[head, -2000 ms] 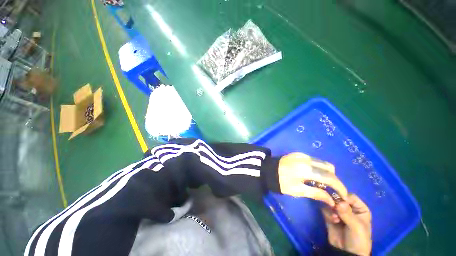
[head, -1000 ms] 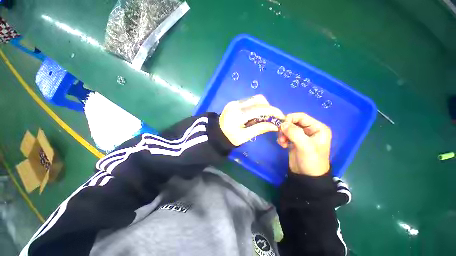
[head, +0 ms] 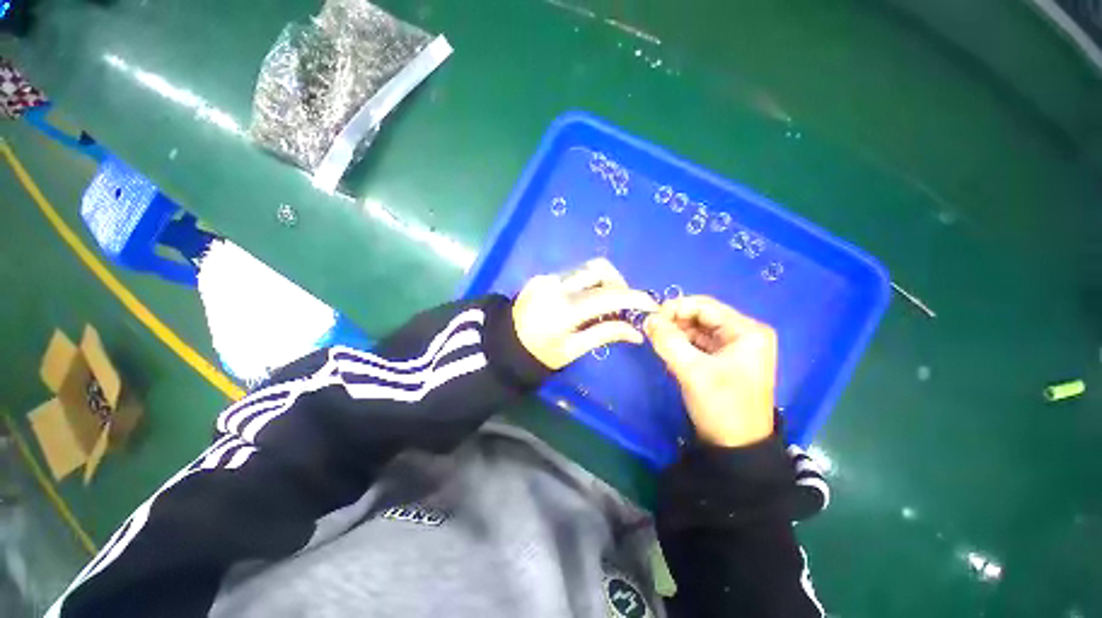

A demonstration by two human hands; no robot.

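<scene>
My left hand holds a short curved ring stack between its fingers, above the blue tray. My right hand pinches the right end of the stack with thumb and forefinger, so the two hands meet there. Fingers hide part of the stack. Several loose metal rings lie along the far side of the tray, and a few lie nearer my hands.
A clear bag of small parts lies beyond the tray at upper left. A blue stool and a white sheet are at left. An open cardboard box stands on the floor. A small green-yellow cylinder lies at right.
The view has swung right since the first frame, so tray and hands show further left. Both hands stay on the ring stack. Less of the stack shows between the fingers than one second ago.
</scene>
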